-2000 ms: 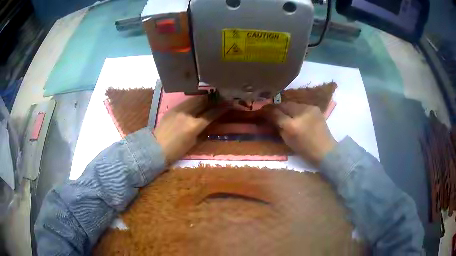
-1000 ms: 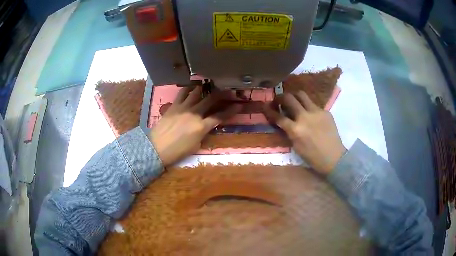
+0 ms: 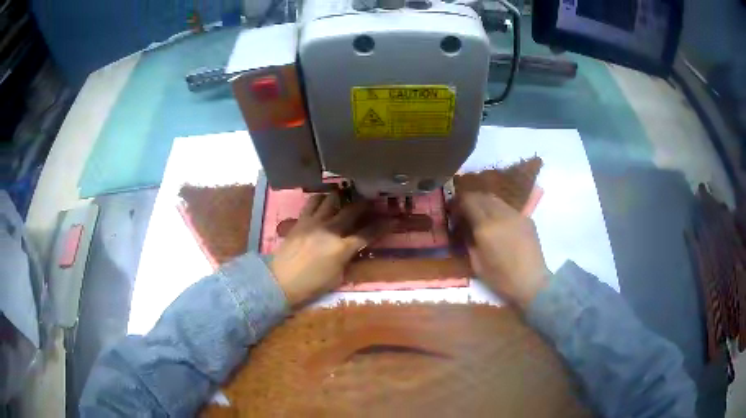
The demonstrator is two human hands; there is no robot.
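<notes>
A brown panel (image 3: 221, 219) lies on the white sheet under the clamp frame (image 3: 258, 214). Inside the frame is the pink template (image 3: 368, 266), with a brown strip (image 3: 419, 222) lying across it below the machine head (image 3: 388, 106). My left hand (image 3: 315, 249) rests on the template's left part, its fingertips at the strip; I cannot tell whether they grip it. My right hand (image 3: 503, 245) is at the frame's right side, fingers close together and partly blurred; whether it holds anything is hidden. Another brown panel (image 3: 393, 384) with a dark slit lies nearest me.
The white sheet (image 3: 577, 212) lies under the work. A bundle of brown strips (image 3: 720, 269) is at the right edge. A grey plate with a pink piece (image 3: 72, 245) is at the left. A control screen (image 3: 609, 24) stands at the back right.
My right hand has moved right, from the strip to the frame's side. My left hand stays at the template. The strip's right end now shows. The view has shifted, showing more of the machine.
</notes>
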